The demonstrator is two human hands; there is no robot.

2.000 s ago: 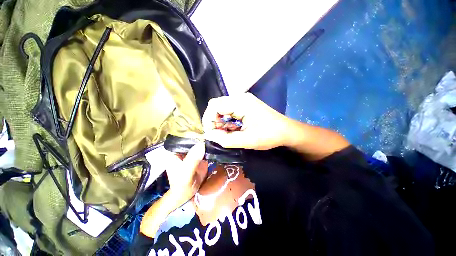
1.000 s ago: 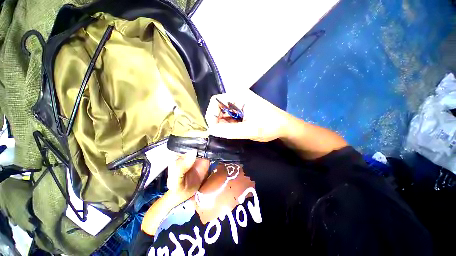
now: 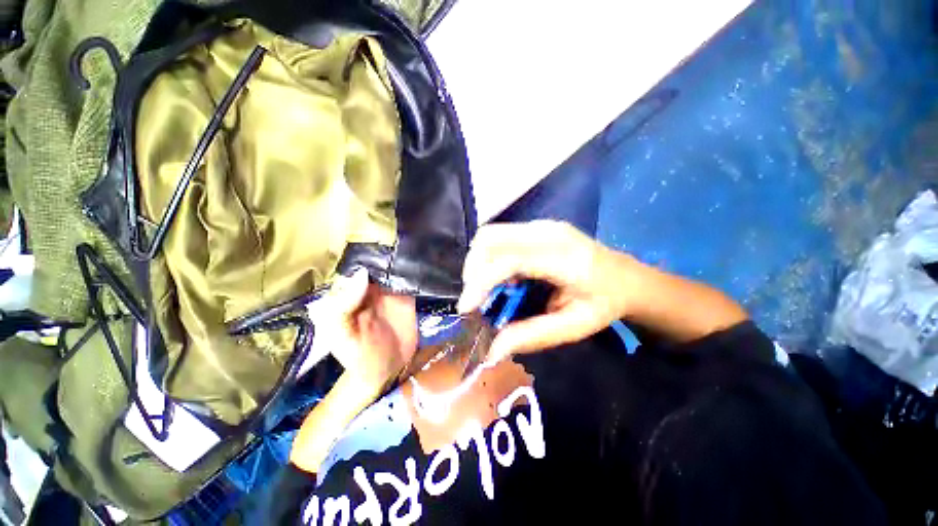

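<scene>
An olive jacket with its shiny gold-olive lining (image 3: 298, 175) facing up lies in front of me. Its wide black leather-like facing (image 3: 432, 205) curves down the lining's right side to the hem. My left hand (image 3: 365, 324) grips the jacket's black-edged hem at the facing's lower end. My right hand (image 3: 545, 293) is just right of it, close to the facing's corner, with fingers curled around small thread snips (image 3: 504, 306) with a blue part and a shiny metal part. The blade tips are too blurred to place.
A black hanger (image 3: 185, 175) lies over the lining, another hanger (image 3: 129, 354) lower left. More olive cloth (image 3: 51, 154) is at the left. The white tabletop (image 3: 576, 72) borders the blue floor (image 3: 720, 195). A crumpled plastic bag (image 3: 900, 298) is far right.
My right hand has turned from a closed fist to a looser curl and moved slightly down and right. The facing's lower end now lies spread wider. The view has shifted slightly.
</scene>
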